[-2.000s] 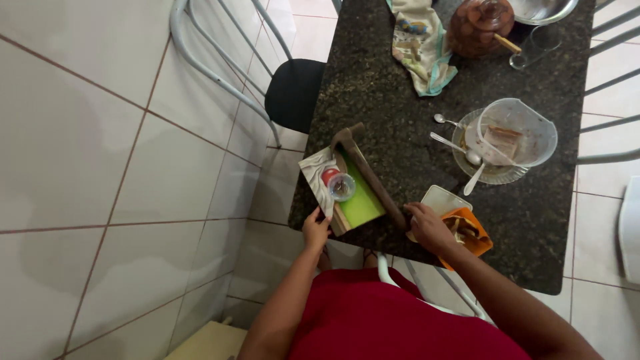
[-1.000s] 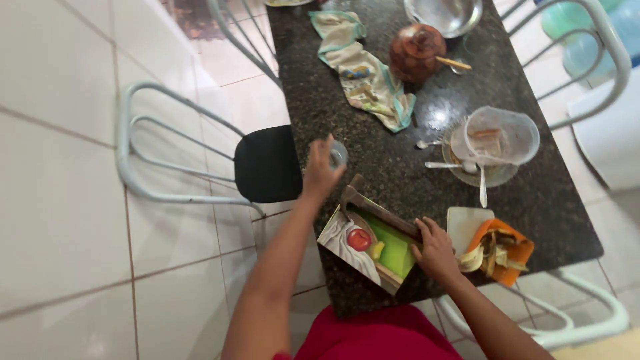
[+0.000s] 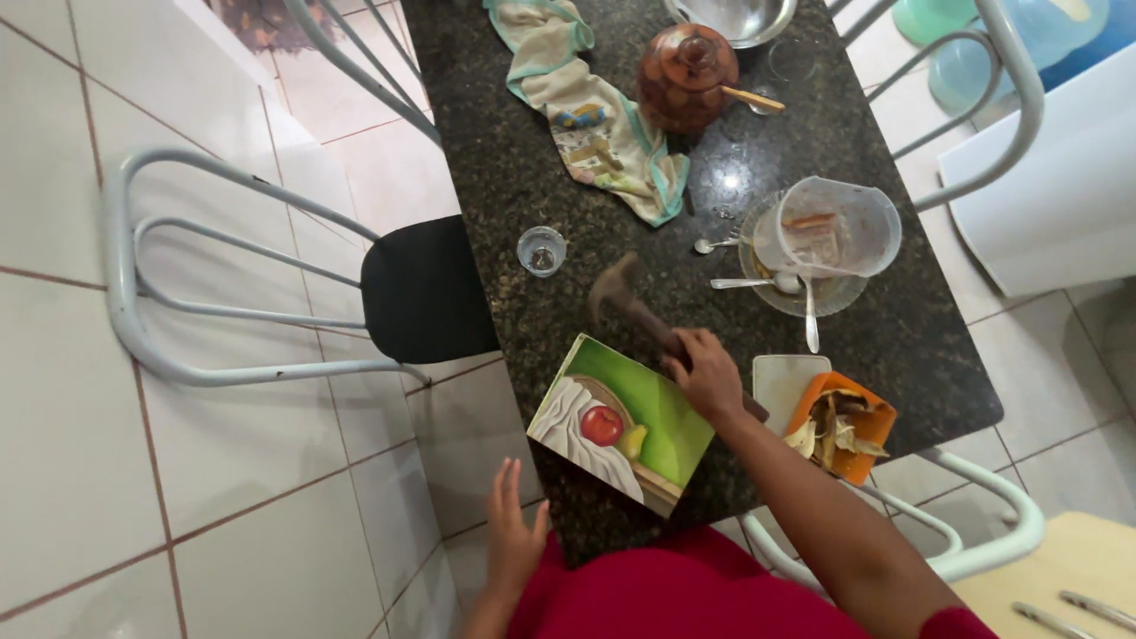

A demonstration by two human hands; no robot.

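Observation:
My right hand (image 3: 710, 377) is closed around the wooden handle of a claw hammer (image 3: 646, 321), whose head points up and left over the dark granite table. Just below it lies a small painted canvas (image 3: 652, 417) with a red apple, a yellow fruit and white cloth on a green ground, at the table's near left corner. My left hand (image 3: 515, 532) is off the table edge, left of the canvas, empty with its fingers apart. A clear plastic cup (image 3: 541, 251) with something small inside stands near the left edge, above the canvas.
An orange container (image 3: 859, 466) with dry peels sits by a white lid (image 3: 785, 377) at right. Beyond are a clear plastic pitcher (image 3: 839, 226) on a glass plate with spoons, a brown lidded pot (image 3: 688, 78), a cloth (image 3: 590, 124) and a metal bowl (image 3: 772, 18). A black-seated chair (image 3: 426, 288) is at left.
My left hand has let go of the cup, which earlier stood on the canvas, and drawn back toward me. My right hand has lifted the hammer off the canvas to its upper right.

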